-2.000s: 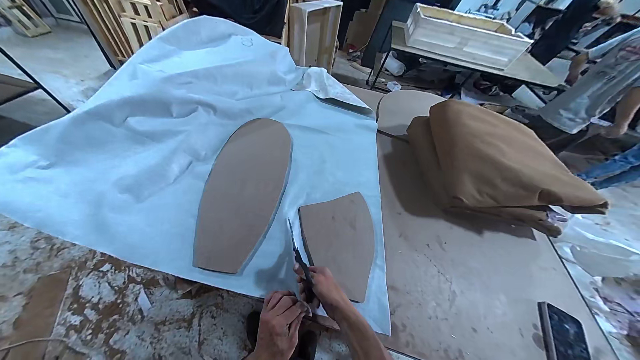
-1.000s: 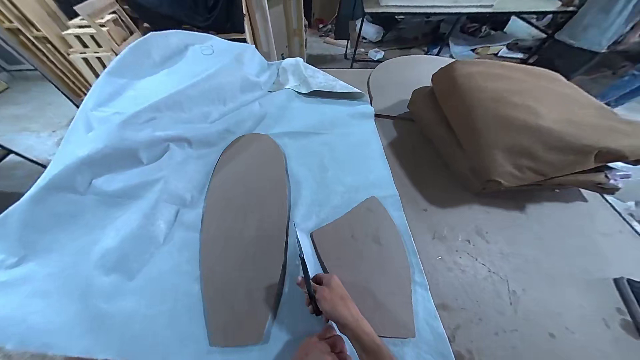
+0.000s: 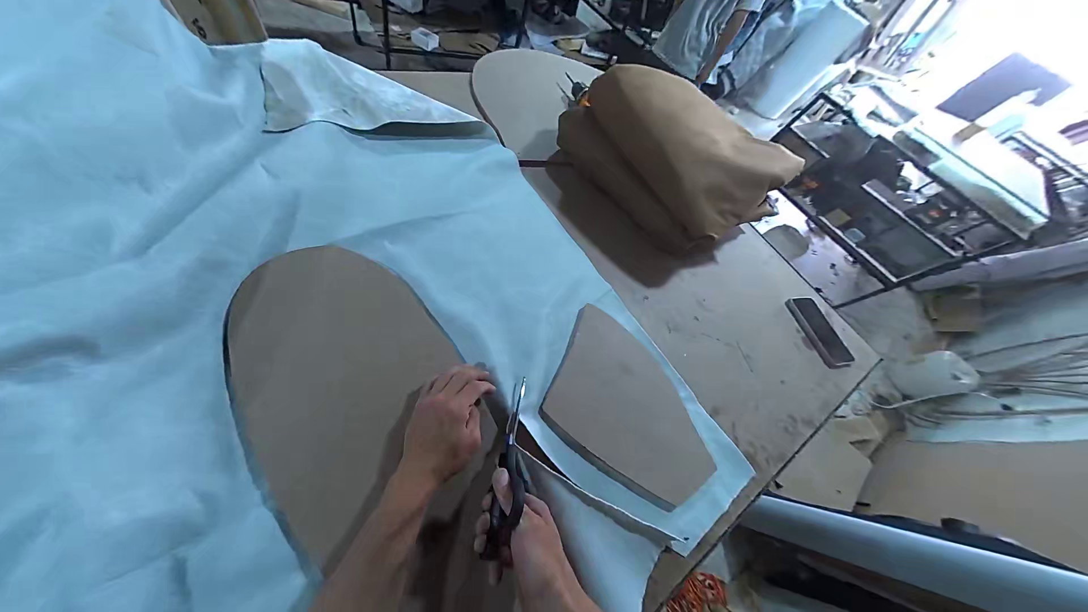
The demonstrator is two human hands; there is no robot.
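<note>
My right hand (image 3: 523, 531) grips a pair of scissors with dark handles (image 3: 512, 476), the blades pointing away from me at the light blue sheet (image 3: 442, 212). A cut runs through the sheet beside the scissors, and a flap of it (image 3: 586, 518) lies loose at the front. My left hand (image 3: 448, 421) rests near the right edge of the large rounded brown panel (image 3: 331, 365), just left of the blades; whether its fingers pinch the sheet cannot be told. Right of the cut, a smaller four-sided brown panel (image 3: 629, 408) lies on the sheet.
Folded brown fabric (image 3: 671, 153) sits on the worktable (image 3: 705, 331), with a rounded board (image 3: 527, 93) behind it. A phone (image 3: 818, 331) lies near the table's right edge. A person (image 3: 705, 34) stands beyond. A metal-framed rack (image 3: 901, 195) is at the right.
The scissors have cut farther into the sheet, between the two panels. My left hand has moved forward to the large panel's edge. The view has swung right and closer.
</note>
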